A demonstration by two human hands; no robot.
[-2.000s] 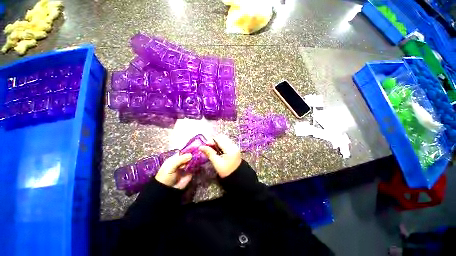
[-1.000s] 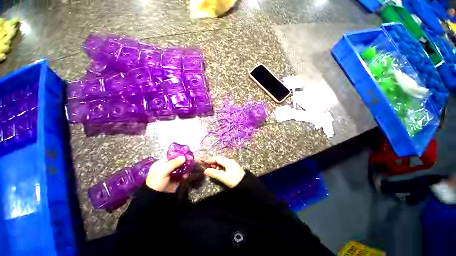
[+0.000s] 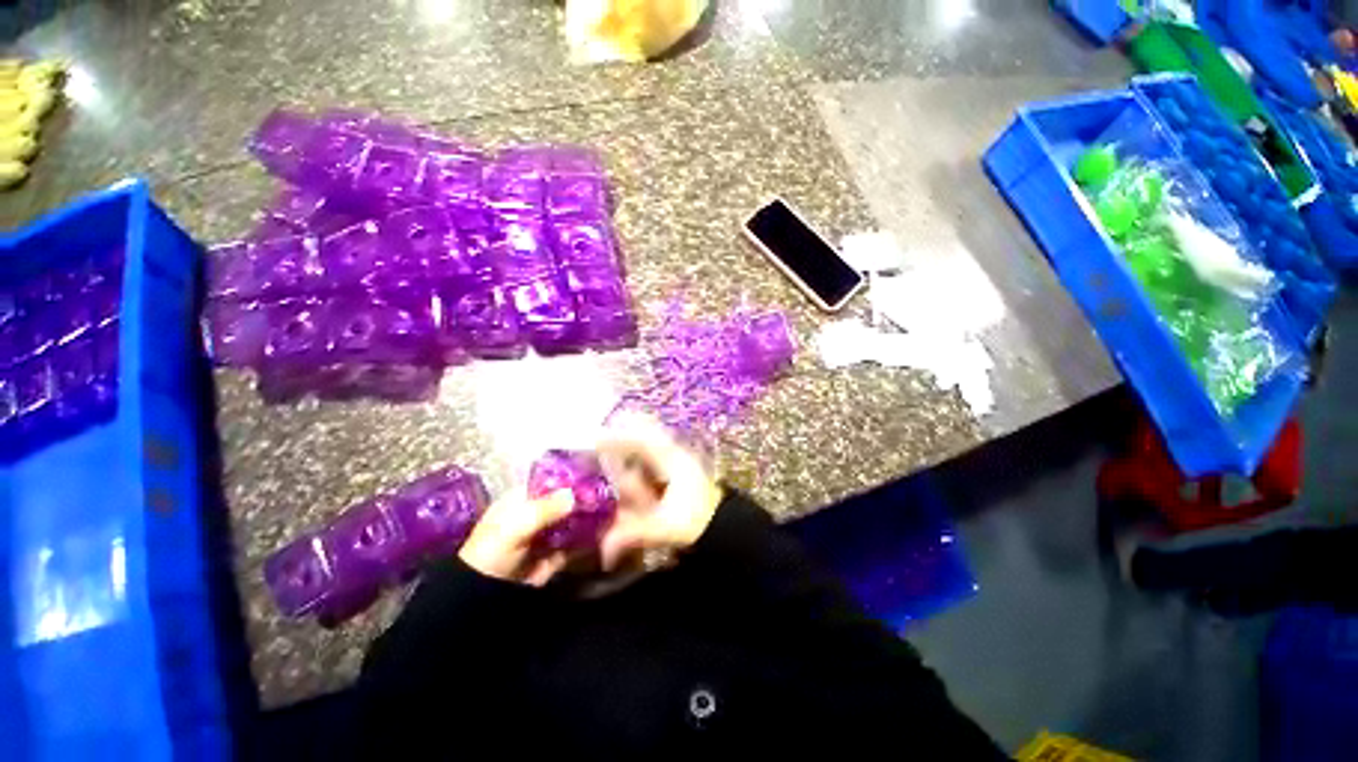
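Note:
My left hand [image 3: 511,539] is shut on a clear purple moulded part [image 3: 572,499] above the worktop's front edge. My right hand [image 3: 663,484] is blurred and bent against the part's right side; whether it holds a tool cannot be seen. A short row of purple parts [image 3: 373,543] lies to the left of my hands. A large stacked block of purple parts [image 3: 432,253] lies behind them. A loose heap of thin purple trimmings [image 3: 706,365] lies behind and right of my hands.
A large blue crate [image 3: 171,447] with purple rows stands at left. A smartphone [image 3: 804,253] and white scraps [image 3: 931,320] lie on the speckled worktop [image 3: 715,179]. A blue crate [image 3: 1065,283] with green parts is at right, above a red stool [image 3: 1191,499]. A bag [image 3: 633,26] lies at the far side.
Since one second ago my right hand has moved left from beside the part to against it. Earlier the view turned, shifting the table scene left and up.

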